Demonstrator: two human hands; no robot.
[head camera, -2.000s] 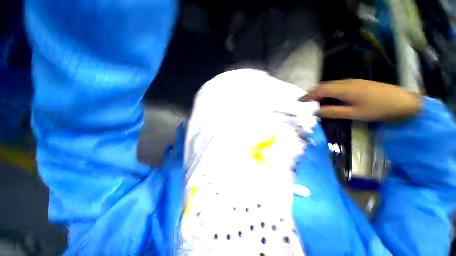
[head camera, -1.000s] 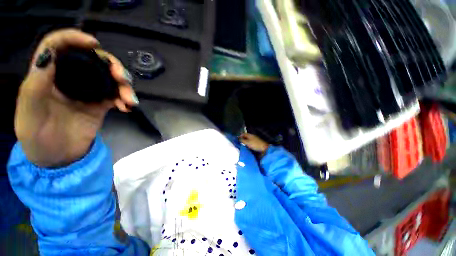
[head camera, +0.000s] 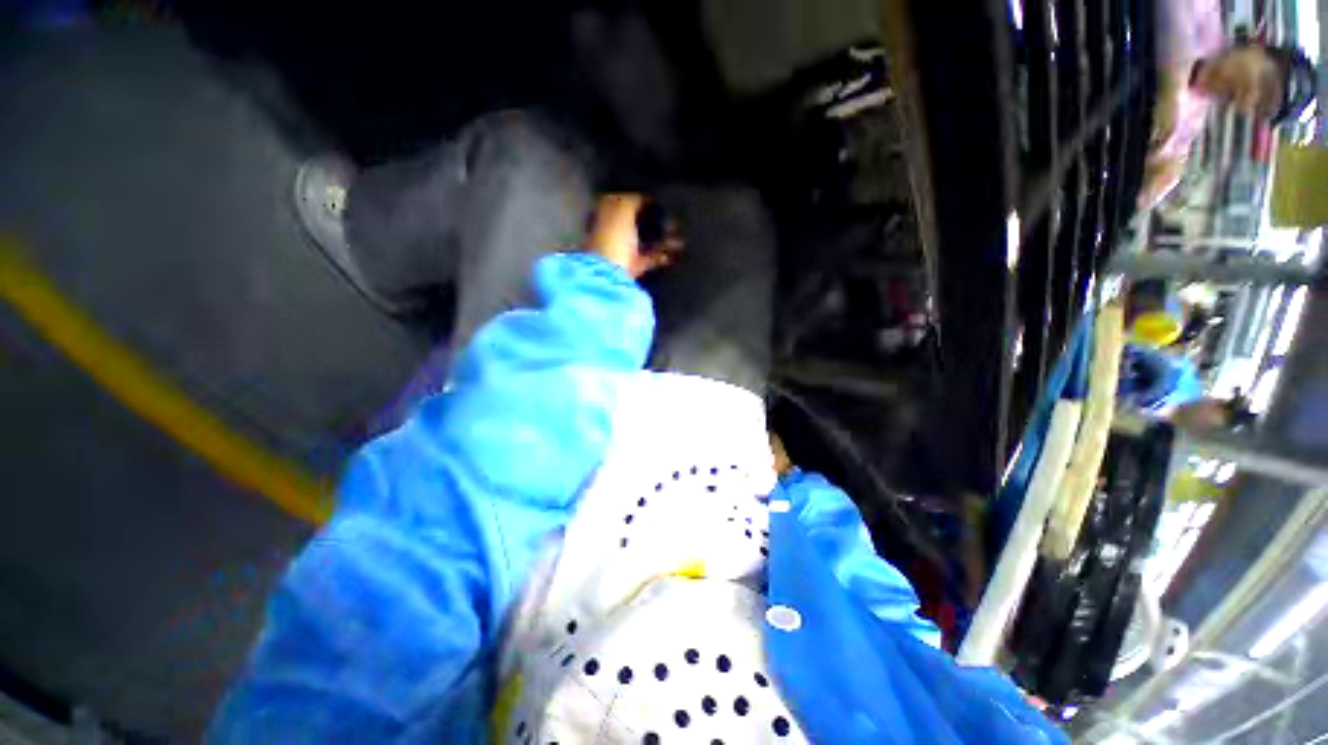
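Observation:
My left hand (head camera: 623, 236) is small in the upper middle, over my grey-trousered legs. Its fingers are curled round a small black unit (head camera: 651, 223), mostly hidden and too dark for detail. My right hand (head camera: 781, 454) shows only as a sliver beside the white dotted cloth on my front, past the blue sleeve; its fingers and anything in them are hidden.
Dark shiny ridged trays (head camera: 1037, 189) rise at the upper right. A white board edge (head camera: 1022, 553) and a black tray stack (head camera: 1110, 546) lie lower right. People show at far right, one in pink (head camera: 1191, 73). A yellow line (head camera: 160, 393) crosses the floor at left.
The view has swung down and tilted. My left hand has moved from near the foam tray to over my legs, still round the black unit. The foam tray is out of view.

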